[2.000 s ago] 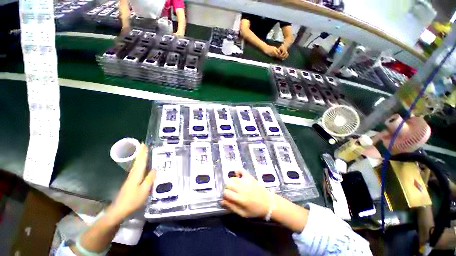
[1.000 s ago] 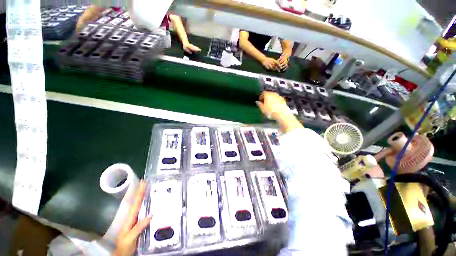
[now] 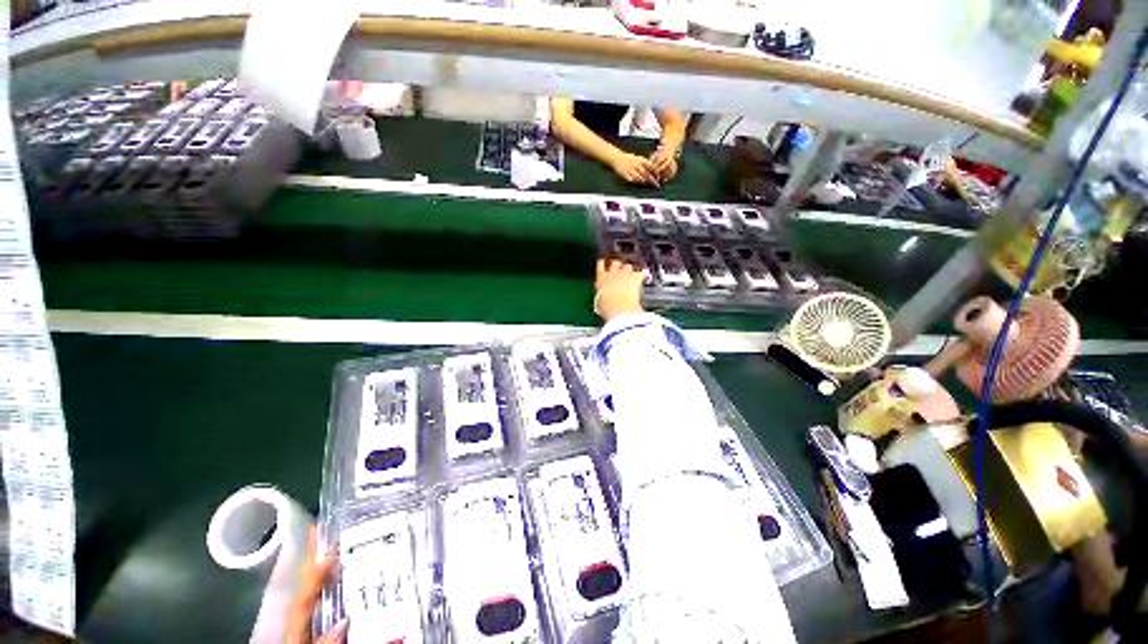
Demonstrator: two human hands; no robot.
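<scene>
A clear blister tray of white device units with dark ovals lies on the bench before me. My left hand is at its left edge, mostly cut off by the bottom of the picture; its grip is unclear. My right arm reaches across the near tray and hides part of it. My right hand touches the near left part of a second filled tray on the belt; its fingertips are partly hidden. A long white label strip hangs at the far left. A white roll stands beside the near tray.
Stacked trays are at upper left. A shelf edge crosses the top. A white fan, a pink fan, a phone and a gold box are at right. Another person's hands are beyond the belt.
My right hand has left the near tray and reached forward to the tray on the belt. The view has shifted, and my left hand stays at the near tray's left edge.
</scene>
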